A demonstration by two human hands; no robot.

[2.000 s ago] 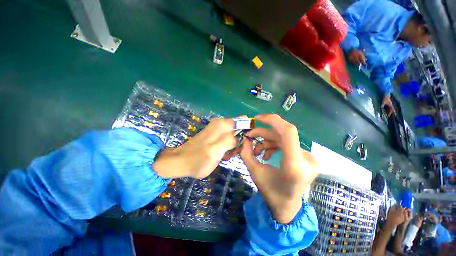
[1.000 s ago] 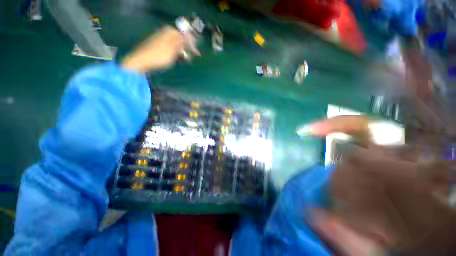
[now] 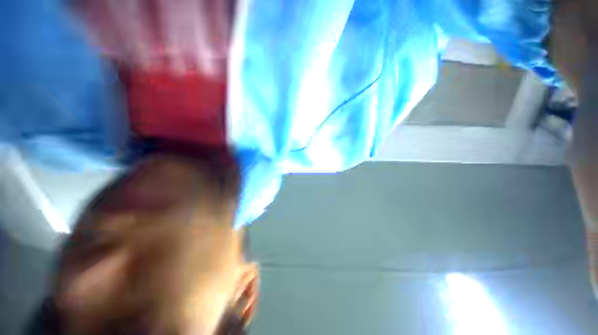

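Observation:
The view is blurred and appears upside down. A person's head (image 3: 154, 255) fills the lower left, close to the camera. A bright blue smock (image 3: 315, 85) hangs over a red garment (image 3: 177, 101) above it. A skin-coloured shape (image 3: 583, 124), perhaps a hand or forearm, is cut off by the right edge beside a gathered blue cuff (image 3: 541, 65). I cannot tell whose it is or what it holds. Neither of my hands can be made out for certain. No electronic unit or tray shows.
A grey-green surface (image 3: 393, 216), perhaps floor, spreads across the lower right, with a bright light patch (image 3: 475, 304) on it. A pale band (image 3: 452, 144) and a grey post (image 3: 528, 101) stand at the upper right. Another pale bar (image 3: 33, 190) is at the left.
The camera has swung away from the green work surface. The trays, units and both clearly seen hands have left the picture. A close head, smock and red garment now fill much of it.

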